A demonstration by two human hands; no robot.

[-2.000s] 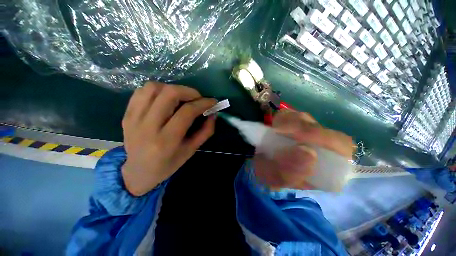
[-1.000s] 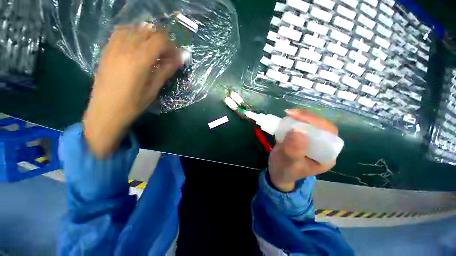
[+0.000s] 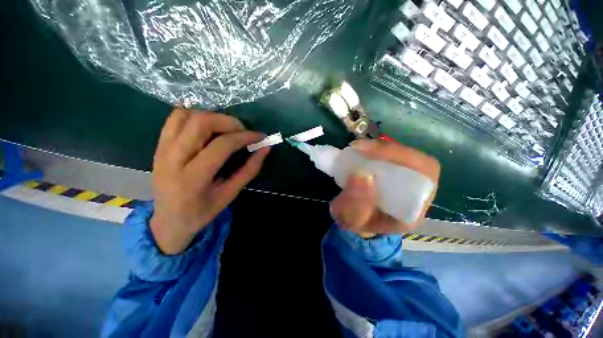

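Note:
My left hand (image 3: 198, 173) is bare and holds a small white housing (image 3: 266, 142) between thumb and fingertips. My right hand (image 3: 387, 188) is bare and grips a translucent white glue bottle (image 3: 380, 181), tilted with its greenish needle tip pointing left, close to the right end of the held housing. Whether the tip touches it, I cannot tell. A second white housing (image 3: 308, 134) lies on the green mat just beyond the needle tip. Pliers (image 3: 357, 120) with white padded jaws lie on the mat behind my right hand, their red handles mostly hidden by it.
A crinkled clear plastic bag (image 3: 205, 49) lies at the back left. A clear blister tray (image 3: 456, 115) with rows of white parts stands at the back right, another tray (image 3: 574, 188) beyond it. Pale thin strands (image 3: 486, 206) lie on the mat at right. The bench edge runs in front.
One second ago my left hand was over the bag; it has come back to the front and now holds a housing near the needle tip. My right hand still holds the bottle.

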